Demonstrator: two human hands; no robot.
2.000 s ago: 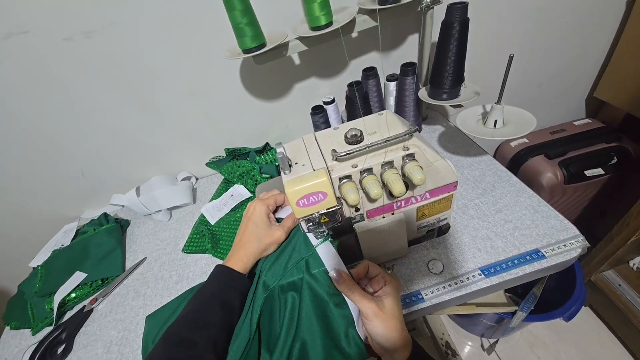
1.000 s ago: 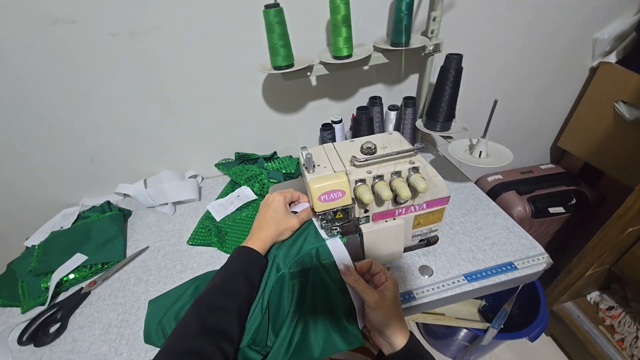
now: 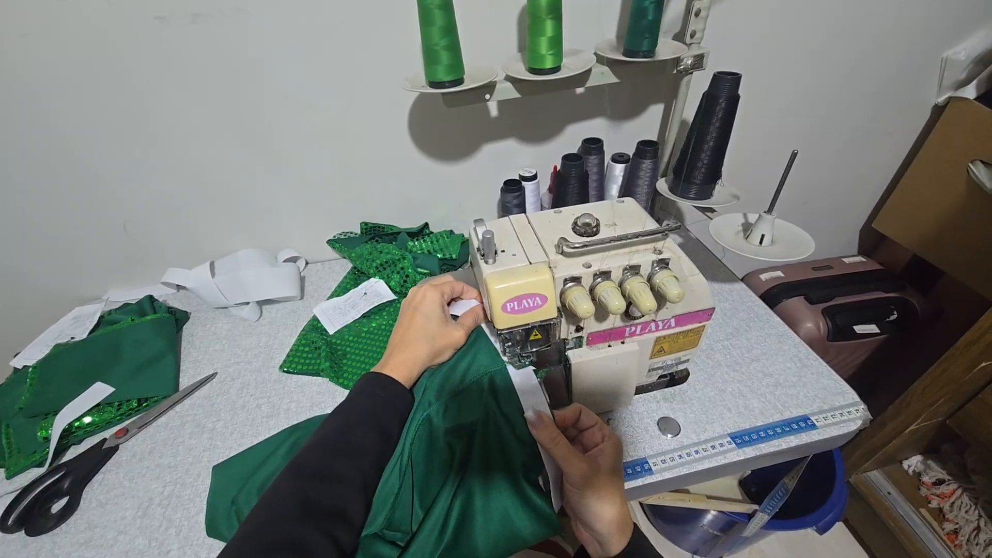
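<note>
A Playa overlock sewing machine (image 3: 612, 310) stands on the table, its presser foot area over the edge of dark green fabric (image 3: 457, 442). White elastic band (image 3: 531, 391) lies along that edge and runs under the foot. Behind the foot, my left hand (image 3: 430, 325) pinches the white band and the fabric, close to the machine's left side. In front of the foot, my right hand (image 3: 585, 465) holds the band against the fabric edge between thumb and fingers. The needle is hard to make out.
Black-handled scissors (image 3: 116, 442) lie at left near folded green garments (image 3: 139, 356). Green sequined fabric (image 3: 349, 341) and coiled white elastic (image 3: 240, 279) are behind my left arm. A measuring tape (image 3: 721, 446) runs along the table's front edge, above a blue bucket (image 3: 829, 488). Thread cones (image 3: 705, 139) stand behind the machine.
The view has shifted. Both hands stay at the machine, one behind and one in front of the foot, holding the band and fabric; no other change is plain.
</note>
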